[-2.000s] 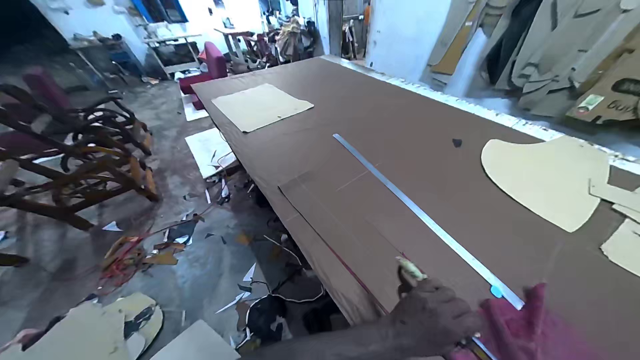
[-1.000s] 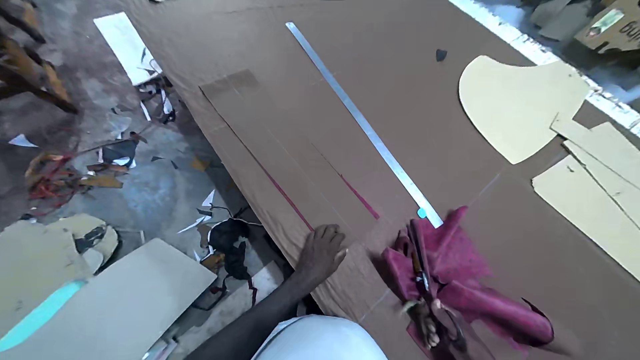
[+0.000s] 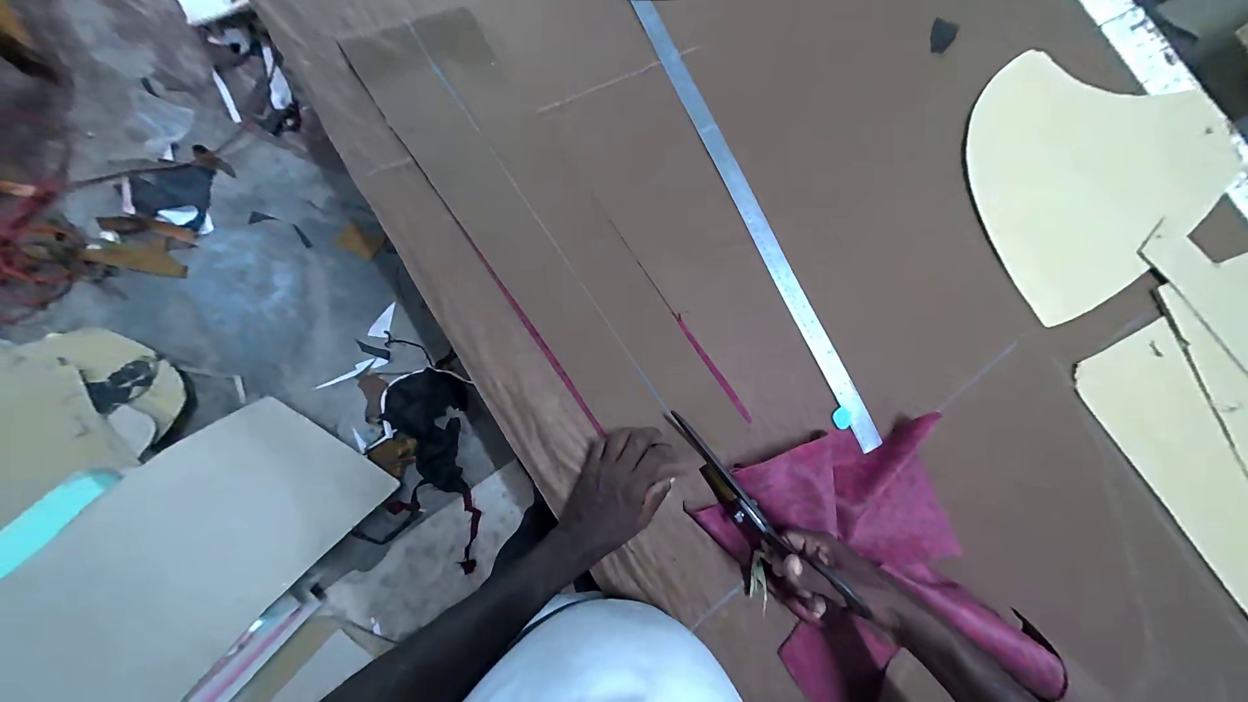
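My left hand [image 3: 619, 487] lies palm down near the table's left edge, its fingers on the end of a long brown sheet piece [image 3: 546, 244] that shows thin magenta lines at places. My right hand [image 3: 829, 575] holds a pair of dark scissors [image 3: 731, 487], blades pointing up and left toward the brown sheet. Beneath the right hand lies crumpled magenta leather-like material [image 3: 897, 507]. A long metal ruler [image 3: 751, 214] lies slantwise on the brown covering, its near end over the magenta material, beside a small light-blue round thing [image 3: 841, 418].
Cream card templates [image 3: 1082, 185] lie on the table at right, with a dark scrap [image 3: 943, 35] near the top. Left of the table, a large pale board [image 3: 195, 575] stands near the floor. Scraps, cords and a black cloth [image 3: 424, 419] are scattered on the concrete floor.
The view has turned downward. My left hand has moved slightly toward the scissors since one second ago. The scissor tips now reach nearer the brown sheet's end.
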